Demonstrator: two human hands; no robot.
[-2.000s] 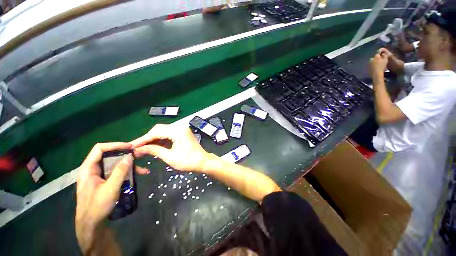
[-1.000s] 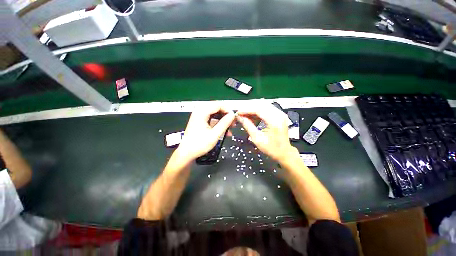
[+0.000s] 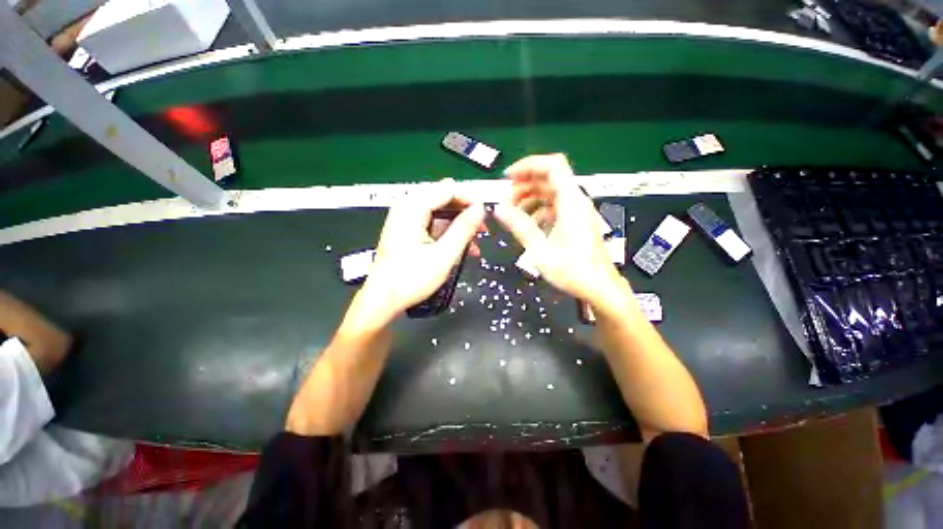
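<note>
My left hand [image 3: 419,248] is closed around a dark mobile phone [image 3: 438,294], whose lower end shows below the palm. My right hand [image 3: 564,232] is at the phone's top end, its thumb close to my left thumb, the other fingers raised and apart. Whether a small part is between its fingertips is too small to tell. Small white parts [image 3: 505,310] lie scattered on the dark green bench below the hands. Waiting phones [image 3: 662,245] lie to the right, some partly hidden by my right hand and forearm. Another phone [image 3: 358,266] lies left of my left hand.
A black blister tray [image 3: 853,274] lies at the right. Beyond the white rail [image 3: 300,196], phones [image 3: 470,150] are spaced along the green conveyor [image 3: 341,124]. A grey upright [image 3: 114,124] and a white box [image 3: 155,31] are at upper left. A person's arm [image 3: 36,331] is at left.
The view has swung from the right to face the bench. Since the last earlier frame, my right fingers have lifted and spread, while my left hand still holds the phone. The conveyor phones appear slightly further left.
</note>
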